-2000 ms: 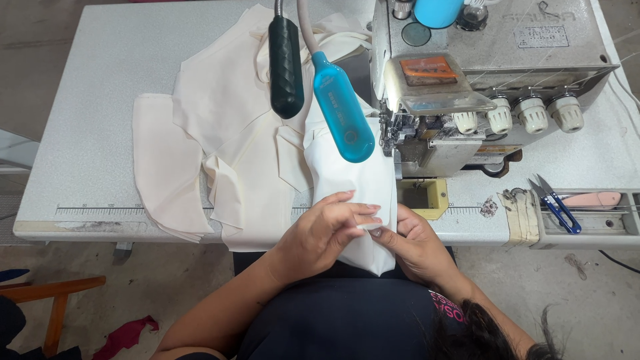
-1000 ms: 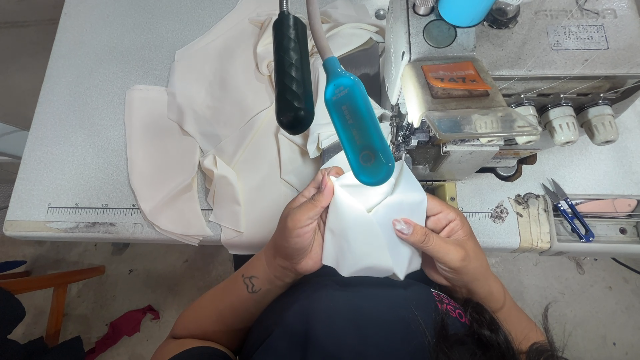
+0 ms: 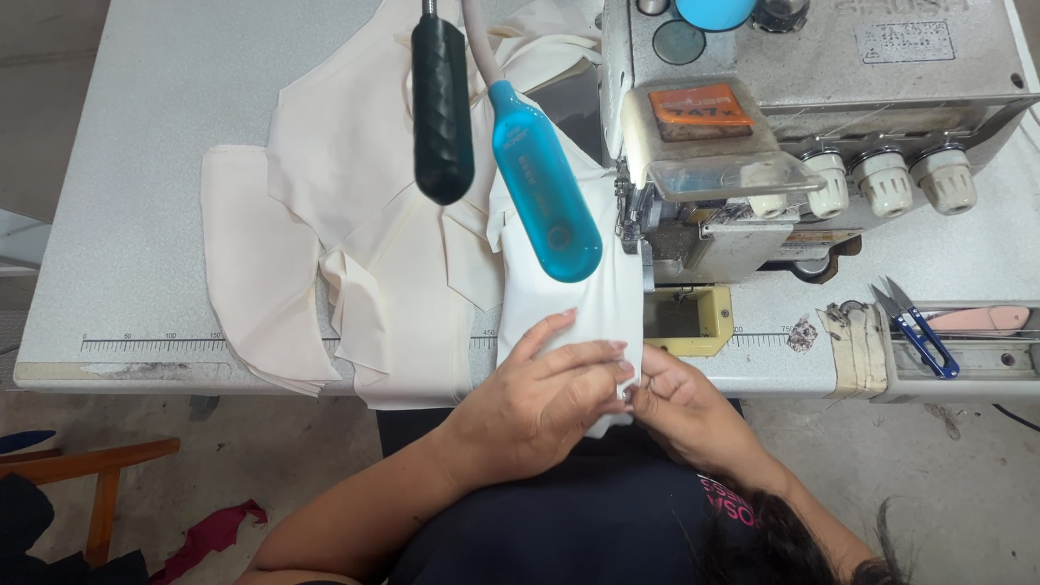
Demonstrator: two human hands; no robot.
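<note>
A white fabric piece (image 3: 561, 321) runs from beside the needle area of an overlock sewing machine (image 3: 731, 162) down over the table's front edge. My left hand (image 3: 540, 398) lies over its lower part, fingertips at the right edge of the cloth. My right hand (image 3: 691, 410) pinches that same edge between thumb and fingers, close to the left fingertips. Above the cloth hang a blue lamp head (image 3: 546, 191) and a dark green lamp head (image 3: 443, 114), which hide part of it. Cream fabric pieces (image 3: 349, 187) lie in overlapping layers to the left.
Blue thread snips (image 3: 918, 329) and a pink-handled tool (image 3: 979, 321) lie at a tray (image 3: 934, 390) on the right edge. A yellow-framed opening (image 3: 715, 321) is right of the cloth. A printed ruler (image 3: 171, 341) runs along the table front.
The white fabric, held spread between both hands a second ago, now extends up along the machine's left side. My hands have come together at its right edge.
</note>
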